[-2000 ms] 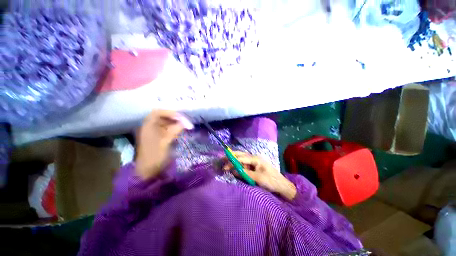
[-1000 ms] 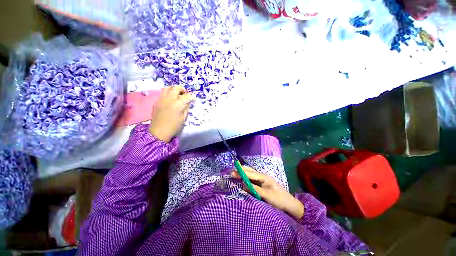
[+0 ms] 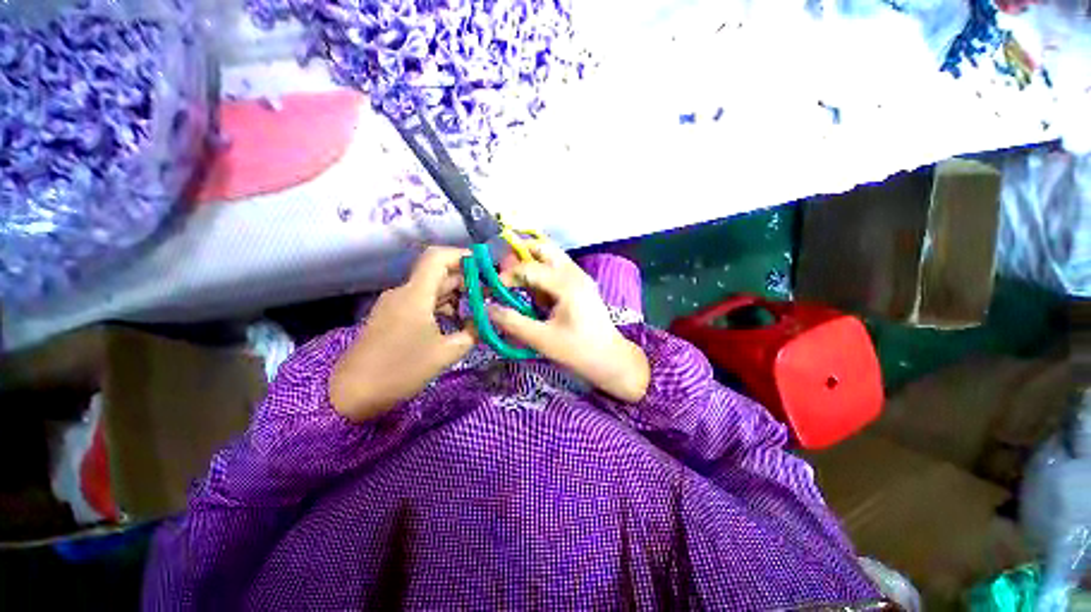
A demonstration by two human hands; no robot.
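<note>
The scissors (image 3: 481, 225) have dark blades pointing up and left over the table edge, green handle loops and a yellow part near the pivot. My right hand (image 3: 574, 317) holds them by the green loops. My left hand (image 3: 407, 335) is beside the loops with its fingers curled inward; whether a piece is between its fingertips cannot be told. Purple-and-white looped pieces (image 3: 443, 54) lie in a heap on the table, beyond the blades. Tiny purple trimmings (image 3: 413, 208) lie near the table edge.
A bulging clear bag of purple pieces (image 3: 90, 132) stands left, next to a pink-red flat pad (image 3: 278, 146). The white table (image 3: 670, 167) has dark-blue pieces (image 3: 979, 38) far right. A red stool (image 3: 826, 380) and cardboard boxes (image 3: 957, 245) are at right.
My left hand has come back from the heap towards my lap, beside my right hand. The scissors have moved up and left, with their blades now over the table edge and slightly apart.
</note>
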